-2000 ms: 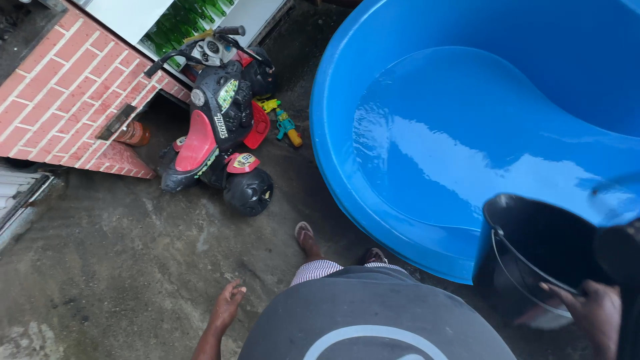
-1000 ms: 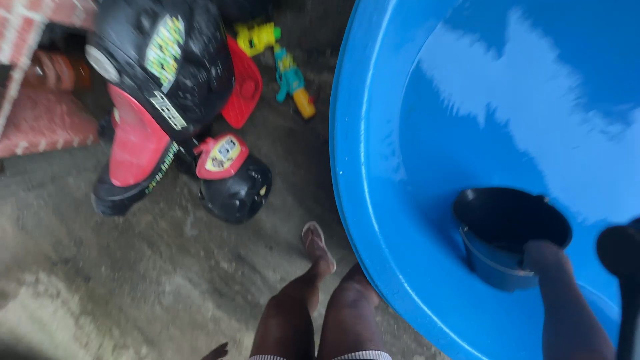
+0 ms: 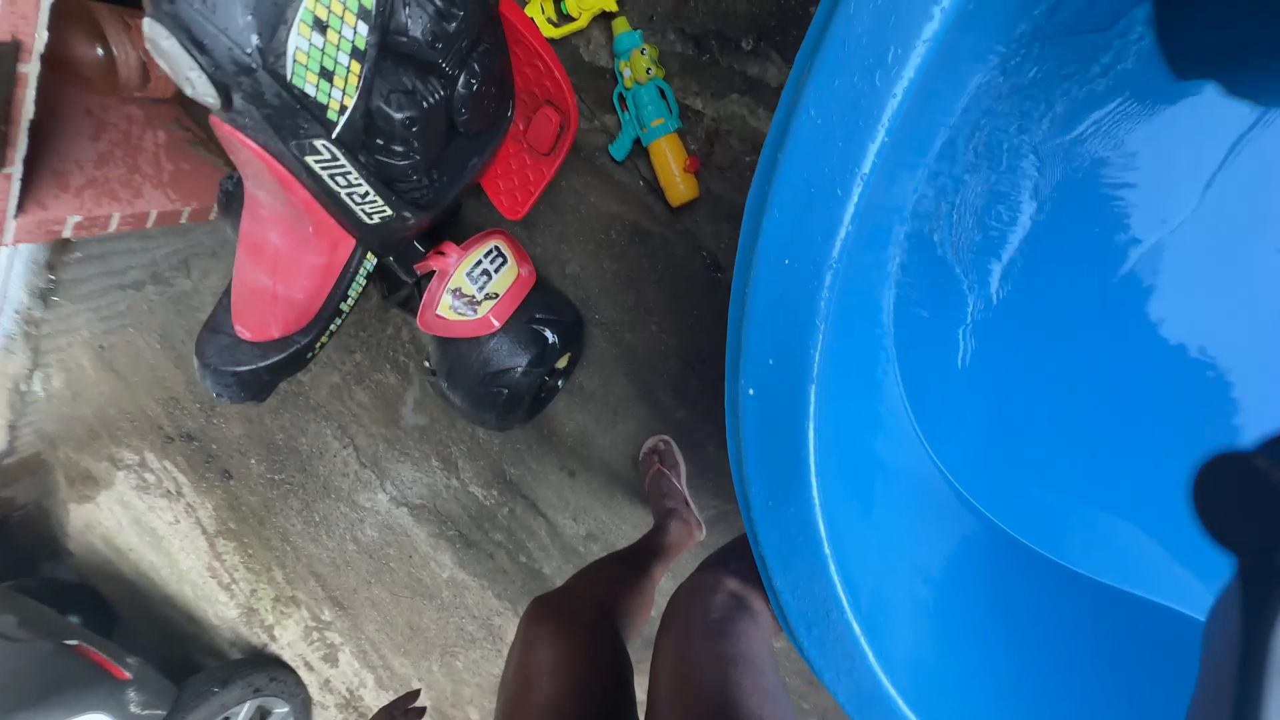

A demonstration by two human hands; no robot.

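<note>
Only the fingertips of my left hand [image 3: 400,706] show at the bottom edge, over the wet concrete floor; the rest of it is hidden, and nothing is seen touching it. My right hand is out of view. A large blue plastic pool [image 3: 870,420] with shallow water fills the right side, its surface rippled near the top. At the top right corner a dark rounded shape [image 3: 1220,40] is cut off by the frame; whether it is the bucket cannot be told. My knees are beside the pool's rim.
A black and red toy ride-on motorbike [image 3: 400,190] stands at the upper left. A teal and orange toy water gun [image 3: 652,115] lies between it and the pool. Part of a car with its wheel [image 3: 245,692] shows at the bottom left. A dark object [image 3: 1240,500] blocks part of the right edge.
My right hand, in the pool with the black bucket a second ago, has left the view. Ripples now show on the water near the top.
</note>
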